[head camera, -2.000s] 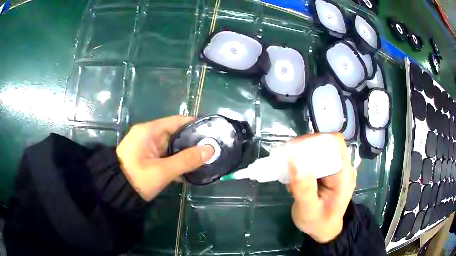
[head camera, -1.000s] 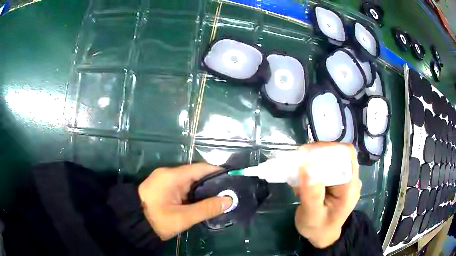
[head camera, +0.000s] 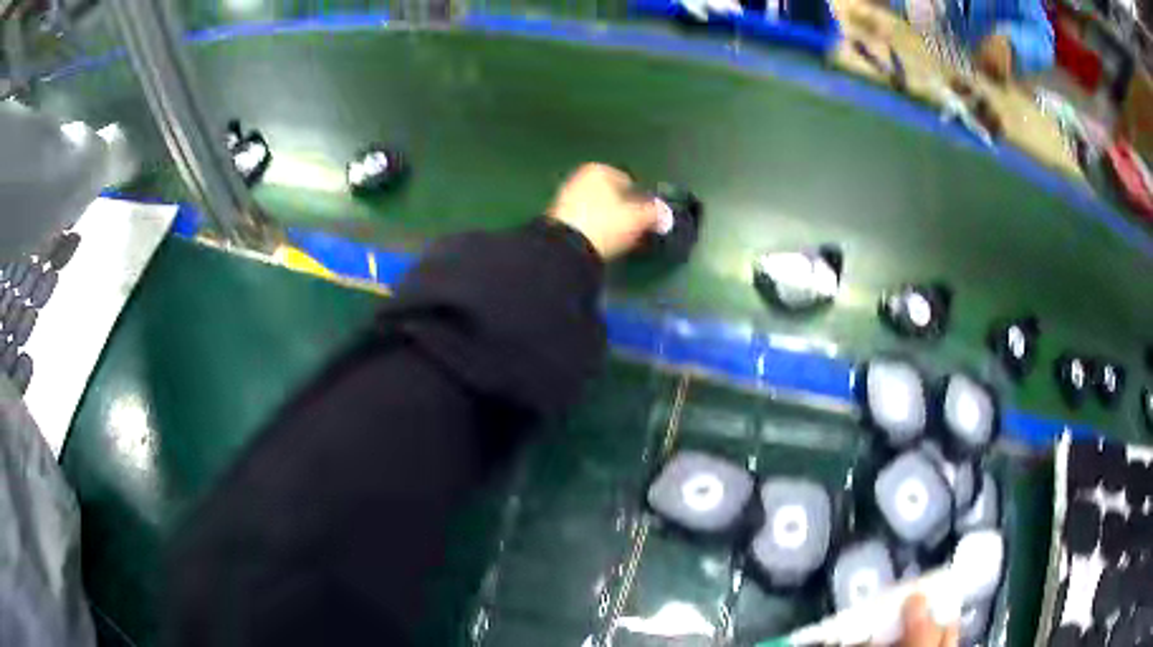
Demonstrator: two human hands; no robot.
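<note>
My left hand (head camera: 599, 212) reaches over the blue edge to the green conveyor belt (head camera: 493, 95). Its fingers are on a black oval unit (head camera: 683, 228) with a white ring, at or just above the belt; its fingertips are blurred. My right hand (head camera: 933, 629) is low at the right, mostly cut off by the bottom edge. It holds a white glue bottle (head camera: 971, 571), its tip pointing left. Grey-faced oval units (head camera: 702, 492) with black rims lie on the clear plastic tray, several clustered beside and behind the bottle.
Other black units (head camera: 915, 310) sit spaced along the belt on both sides of my left hand. A metal post (head camera: 190, 120) stands at the left. White sheets with black pads lie at the right (head camera: 1087, 569) and left (head camera: 95, 329). Grey clothing is at the left edge; a blue-sleeved person is beyond the belt.
The view has shifted up to the conveyor. My left hand has carried the black unit from over the tray to the belt. The bottle is now apart from that unit, low at the right.
</note>
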